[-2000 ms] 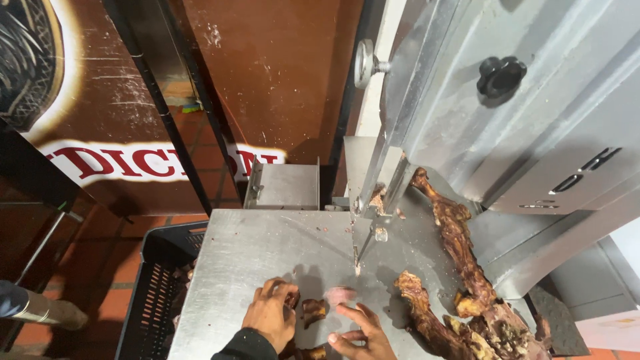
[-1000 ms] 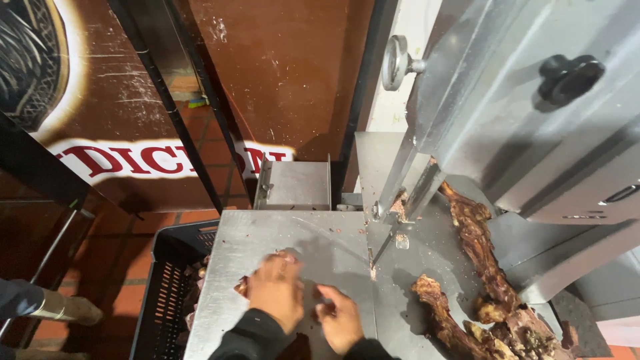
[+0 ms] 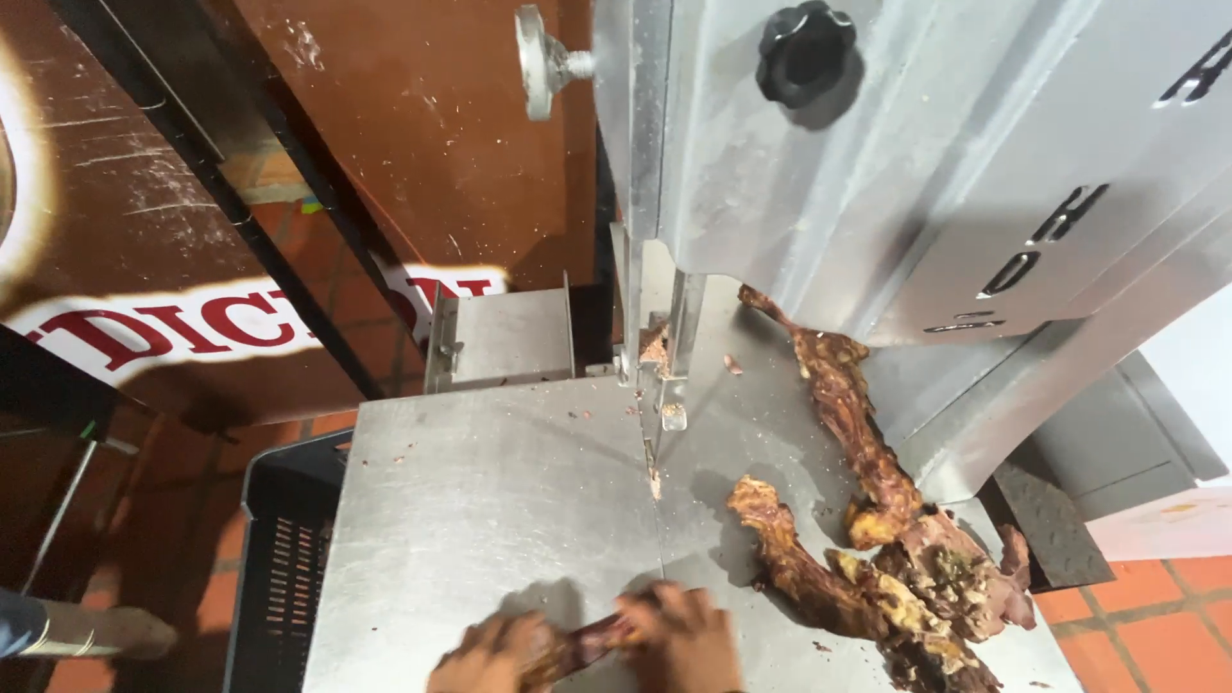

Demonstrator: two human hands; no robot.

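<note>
At the bottom of the steel table of a bone band saw (image 3: pixel 462 510), my left hand (image 3: pixel 496 654) and my right hand (image 3: pixel 681 637) grip the two ends of a dark, bony meat piece (image 3: pixel 595 643). The piece lies slantwise between them, in front of the saw's slot. To the right of my right hand rests a curved bony meat piece (image 3: pixel 808 582), touching a heap of meat scraps (image 3: pixel 962 577). Behind it, a longer bony meat piece (image 3: pixel 852 433) reaches back beneath the saw's housing. Small meat crumbs cling near the blade guide (image 3: pixel 674 390).
The saw's grey metal housing (image 3: pixel 751 192), with a black knob (image 3: pixel 807 58), rises at the back right. A black plastic crate (image 3: pixel 252 520) stands left of the table. At the far left edge, another person's lower leg and boot (image 3: pixel 106 630) show.
My hands held small pieces at the table's front two seconds ago; now both grip a longer meat piece there. The two large pieces on the right have stayed on the table. The view has shifted.
</note>
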